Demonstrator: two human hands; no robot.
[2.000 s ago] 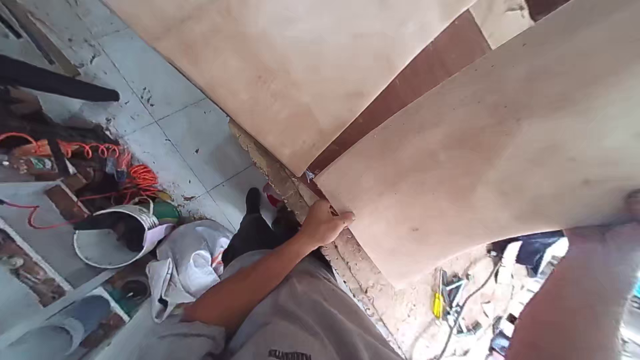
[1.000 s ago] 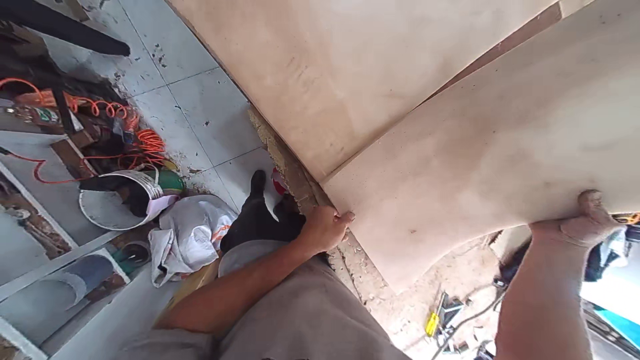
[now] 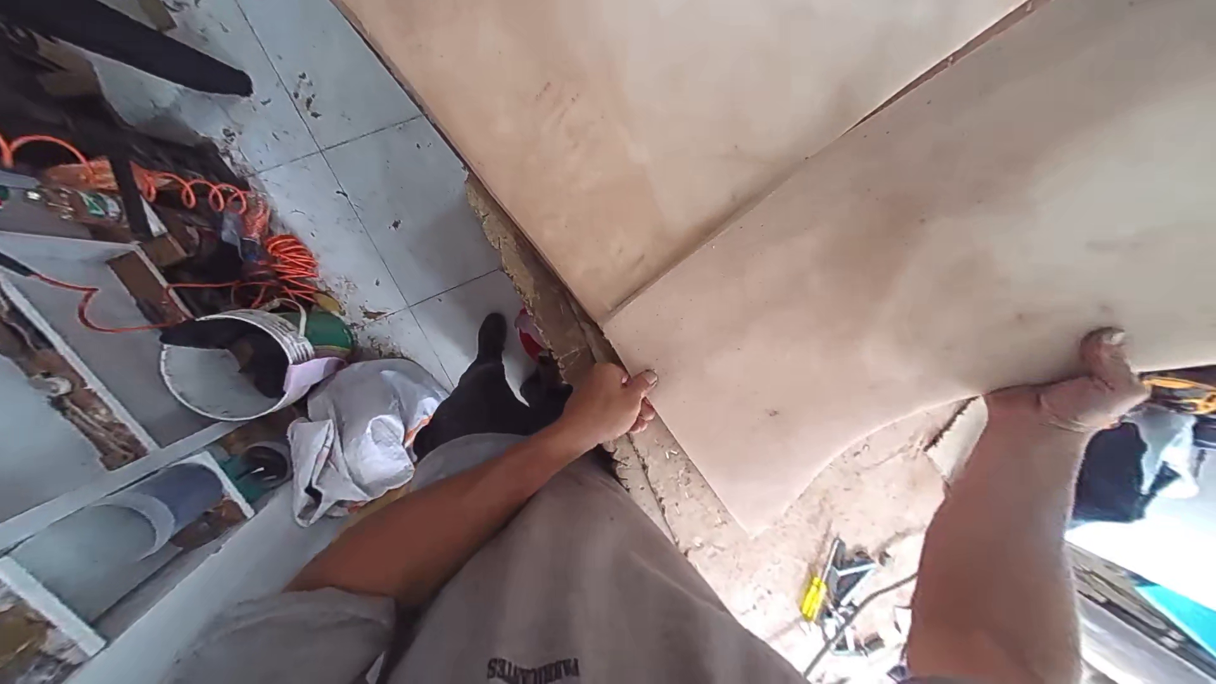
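Observation:
A thin tan sheet [image 3: 855, 313], which looks like plywood, has one straight edge and a curved lower edge. My left hand [image 3: 613, 404] pinches its straight near edge, close to the corner, with the thumb on top. At the right, my right hand [image 3: 1092, 380] grips the curved edge, thumb on the upper face and fingers hidden beneath. A second tan sheet [image 3: 617, 123] lies alongside at the upper left; the held sheet's long edge meets or slightly overlaps it. Under both is a worktop with a rough, worn edge [image 3: 532, 275].
Yellow-handled tools [image 3: 814, 598] and a cable lie on the worktop at lower right. On the left are a white bucket [image 3: 223, 380], a white sack [image 3: 366, 427], a coiled orange hose [image 3: 285, 271] and shelving [image 3: 104, 499]. Tiled floor [image 3: 370, 190] shows beyond the worktop edge.
The brown gap between the two sheets has narrowed to a thin sliver at the far end. Both hands have stayed on the held sheet. The view has shifted somewhat.

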